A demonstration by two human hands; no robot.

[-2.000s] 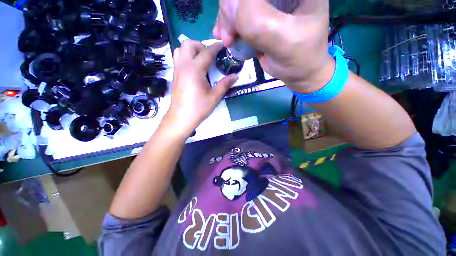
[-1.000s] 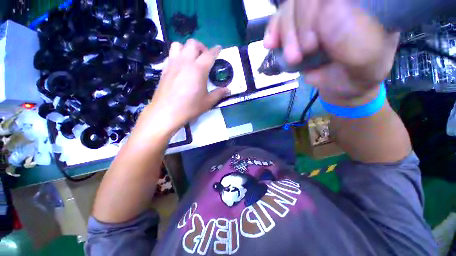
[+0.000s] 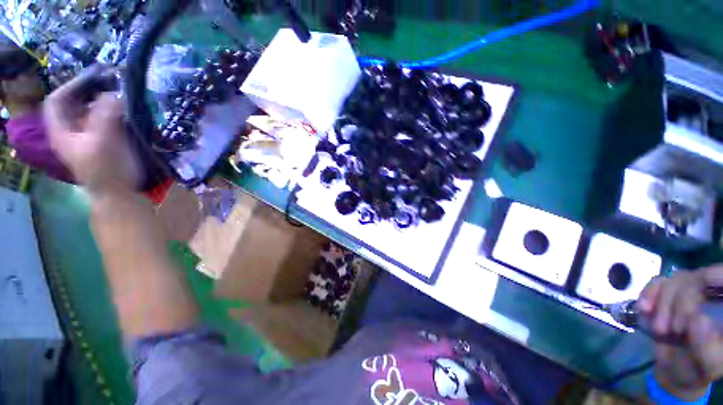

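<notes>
My left hand [image 3: 95, 134] is blurred at the far left, beyond the bench edge, beside a dark curved tube; what it holds, if anything, cannot be told. My right hand [image 3: 682, 312] is at the right edge, closed around the electric screwdriver [image 3: 629, 312], whose grey front end points left beside the fixture. The assembly fixture [image 3: 539, 241] has two white blocks on a black base; both round centre holes look dark, with no housing standing in them. Round black housings [image 3: 412, 142] lie in a big heap on a white board [image 3: 396, 251] with a dark rim.
A white box [image 3: 305, 75] and pale jumbled parts [image 3: 273, 150] stand left of the heap. Small dark parts [image 3: 519, 157] lie on the green mat. The screw feeder [image 3: 670, 194] is at right, a blue hose [image 3: 491, 39] behind. Open cartons [image 3: 265, 249] are below the bench; another person's sleeve [image 3: 36, 146] shows far left.
The view has swung left. My left hand has left the fixture and reached far left. The housing seen in the left block is gone from it. My right hand has lowered to the fixture's right side.
</notes>
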